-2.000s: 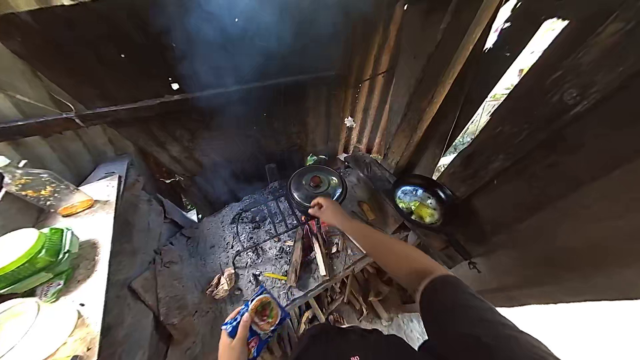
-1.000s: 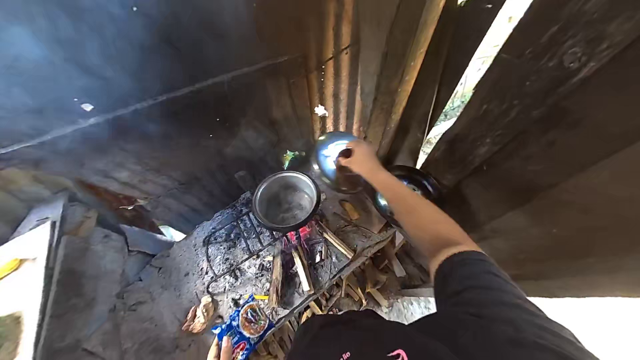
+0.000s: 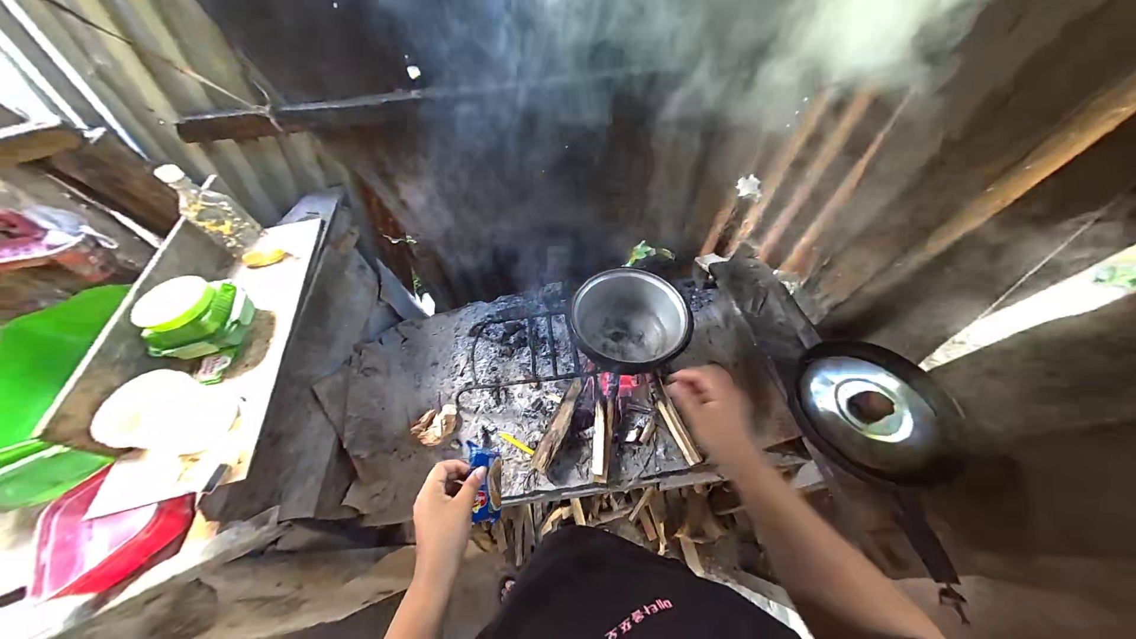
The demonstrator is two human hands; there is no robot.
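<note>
My left hand [image 3: 446, 506] pinches a blue food packet [image 3: 484, 482] at the near edge of the hearth. Just below and right of the metal pot [image 3: 631, 318], my right hand [image 3: 713, 410] is blurred, and nothing shows in it; how far its fingers are apart is unclear. The pot is uncovered over the fire, and its inside looks mostly bare with some dark marks at the bottom. A shiny pot lid [image 3: 839, 396] lies on the dark pan [image 3: 941, 426] to the right. Burning firewood [image 3: 603, 439] points in under the pot.
A black metal grate [image 3: 519, 382] spans the ash left of the pot. Split wood is stacked below the hearth. On the left shelf stand a green-lidded jar [image 3: 197, 318], a white plate [image 3: 164, 413] and a clear bottle [image 3: 217, 213]. Smoke drifts above.
The lid, on the pot at first and then lifted in my right hand, now lies on the pan at the right. My right hand has let it go and come back near the pot.
</note>
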